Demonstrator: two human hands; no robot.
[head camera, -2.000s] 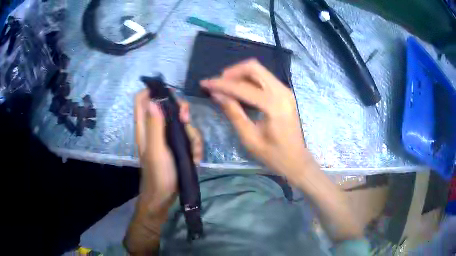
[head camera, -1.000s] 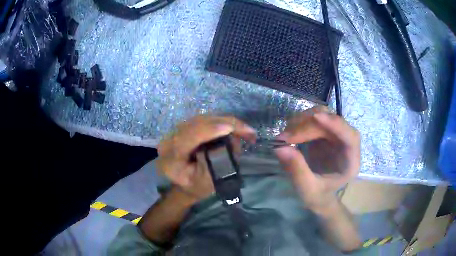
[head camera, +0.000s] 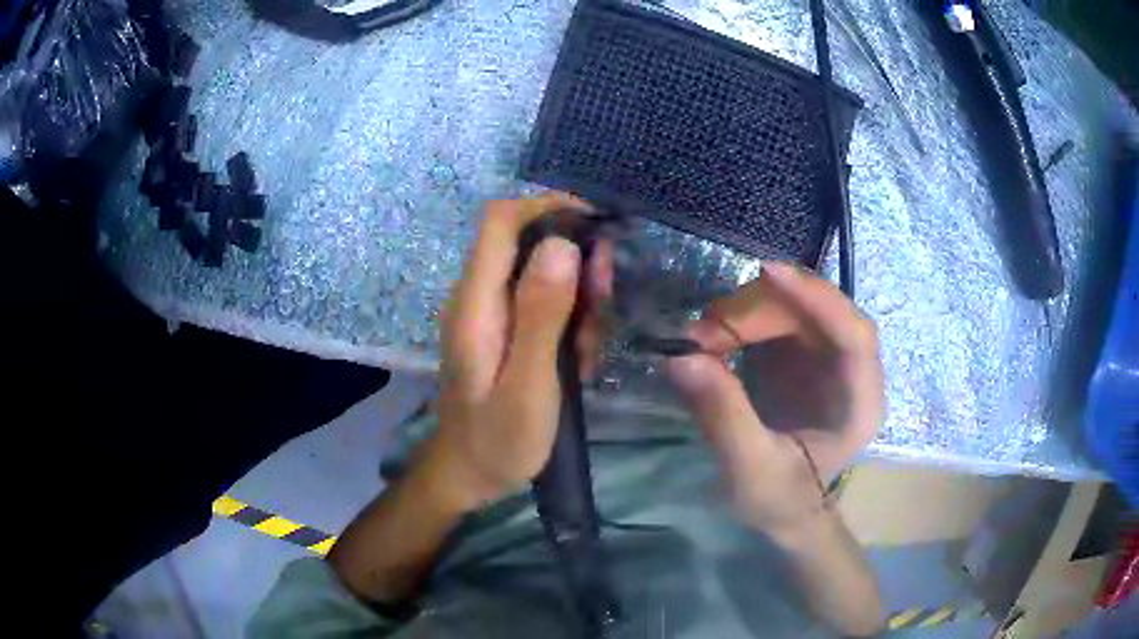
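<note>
My left hand (head camera: 518, 331) is closed around the upper end of a black padded headband (head camera: 568, 481), its thumb on top. The band hangs down past the bench edge in front of my body. My right hand (head camera: 787, 375) is to the right of it and pinches a small dark piece (head camera: 668, 346) between thumb and fingertips. A thin dark wire runs over the right fingers and wrist. The piece and the band end are apart. The band end is blurred and partly hidden by my left fingers.
A black screw plate (head camera: 693, 131) lies beyond my hands. A black electric screwdriver (head camera: 1012, 169) lies at right, a cord (head camera: 831, 137) left of it. Small black caps (head camera: 206, 200) and a clear plastic bag (head camera: 75, 75) are at left. Another band (head camera: 344, 15) is at the top edge, a blue bin (head camera: 1114, 399) at right.
My left hand has turned the band, so its open frame-like end no longer faces me, and has risen slightly toward the screw plate. My right hand still pinches the dark piece, in nearly the same place.
</note>
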